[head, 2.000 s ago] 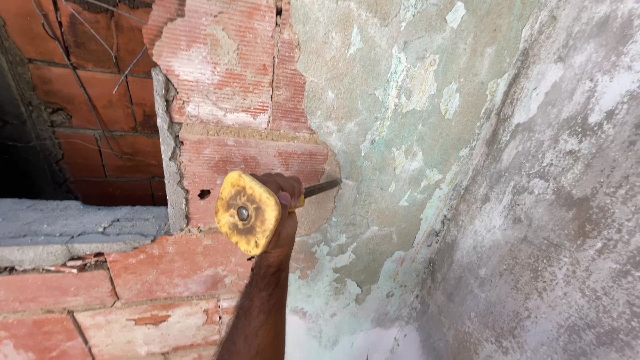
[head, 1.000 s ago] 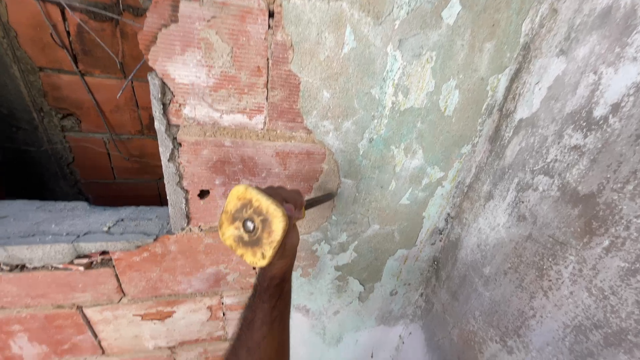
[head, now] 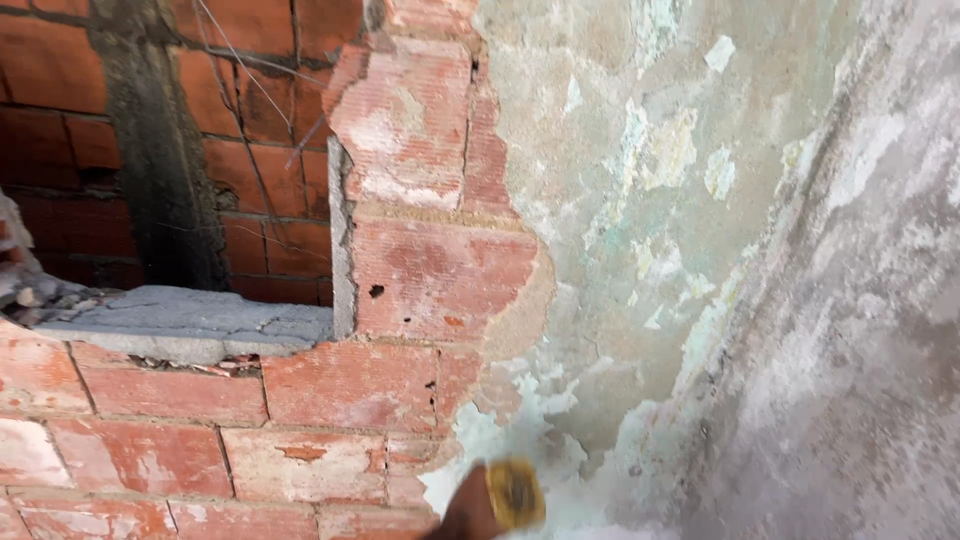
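At the bottom edge, a little right of centre, my left hand (head: 471, 504) is closed around a chisel, blurred by motion. The chisel's worn yellow hand guard (head: 515, 493) faces me on the right side of the hand; its blade is hidden. Behind them is the lower part of the wall, where flaking pale green plaster (head: 600, 300) borders bare red hollow-clay bricks (head: 442, 277). The plaster's broken edge runs down the wall in an uneven line. My right hand is out of view.
A rough opening with a grey mortar sill (head: 202, 319) is at left, with rubble (head: 45, 296) at its corner. Thin bent wires (head: 240, 97) hang there before more bricks and a dark concrete post (head: 161, 165). A stained grey wall (head: 847, 352) stands at right.
My left hand and the chisel have moved down, away from the plaster edge beside the brick, where the blade was against the wall. More of the opening at left has come into view.
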